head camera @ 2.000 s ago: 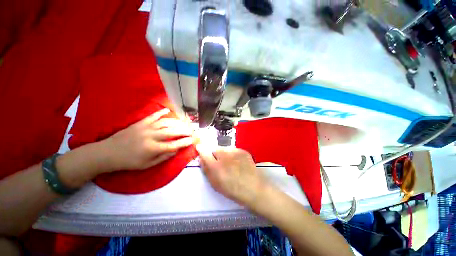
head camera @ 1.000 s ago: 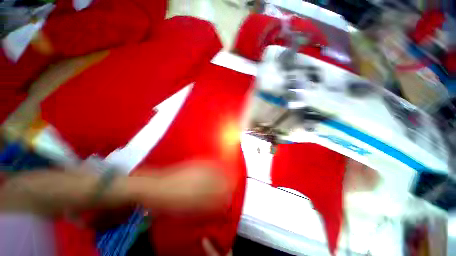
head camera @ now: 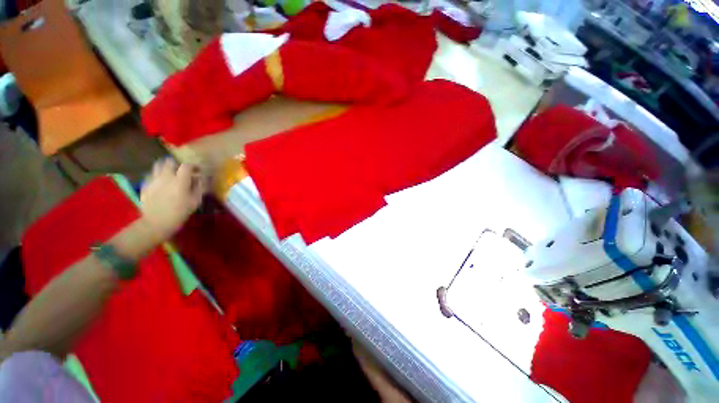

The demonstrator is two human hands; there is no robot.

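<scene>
My left hand [head camera: 169, 195] is blurred, past the table's left edge, with its fingers bent near dark red cloth; whether it grips anything does not show. A large red cloth piece with a pale green edge [head camera: 150, 338] lies below my left forearm. A skin-coloured strip at the bottom edge, perhaps part of my right hand [head camera: 382, 379], is mostly hidden by the table. A stack of flat red panels [head camera: 378, 157] lies on the white table. A small red cut piece [head camera: 591, 358] lies under the arm of the white sewing machine [head camera: 571, 252].
A red bundle with a yellow tie [head camera: 273, 71] lies at the table's back left. The ruler tape [head camera: 355, 315] runs along the near edge. Crumpled red cloth [head camera: 587, 146] lies behind the machine. An orange chair [head camera: 67, 79] stands at the far left.
The view has swung left. Both hands have left the needle area, and my left hand has moved out past the table's left edge. The large red piece is gone from the needle.
</scene>
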